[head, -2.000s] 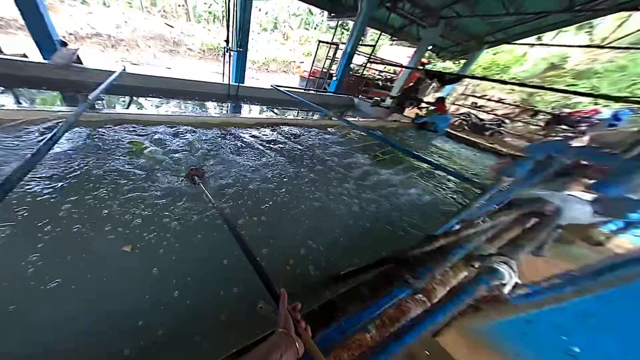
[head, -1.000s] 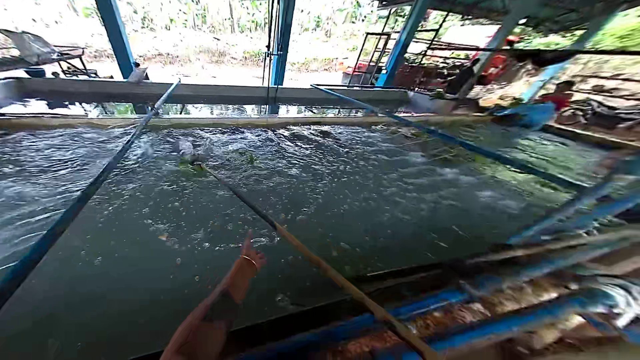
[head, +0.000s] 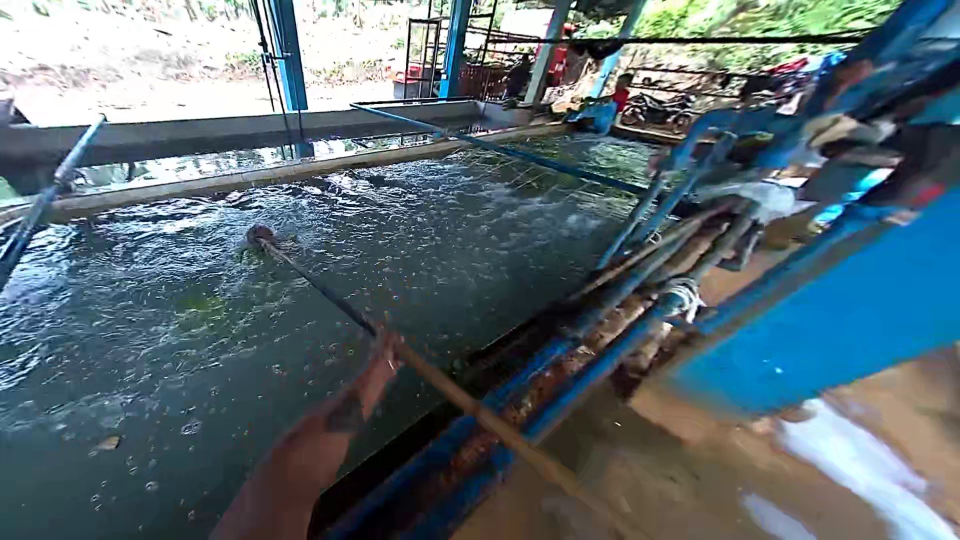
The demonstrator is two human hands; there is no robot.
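My left hand [head: 385, 351], at the end of an arm rising from the bottom edge, is closed around a long pole [head: 480, 411]. Beyond the hand the pole looks dark; on the near side it is brown, running down to the lower right. Its far end carries a dark reddish-brown lump [head: 260, 236] at the surface of the rippling, greenish water [head: 450, 262] in a large tank. My right hand is out of view.
Blue pipes [head: 585, 375] and a pipe joint wrapped in white cord [head: 684, 296] line the tank's near right side. A blue panel [head: 840, 315] stands at right. Another blue pole [head: 517, 154] spans the water. Blurred people are at upper right.
A second ago my left hand was apart from the pole with fingers spread; now it is closed on it. The view has swung to the right since then.
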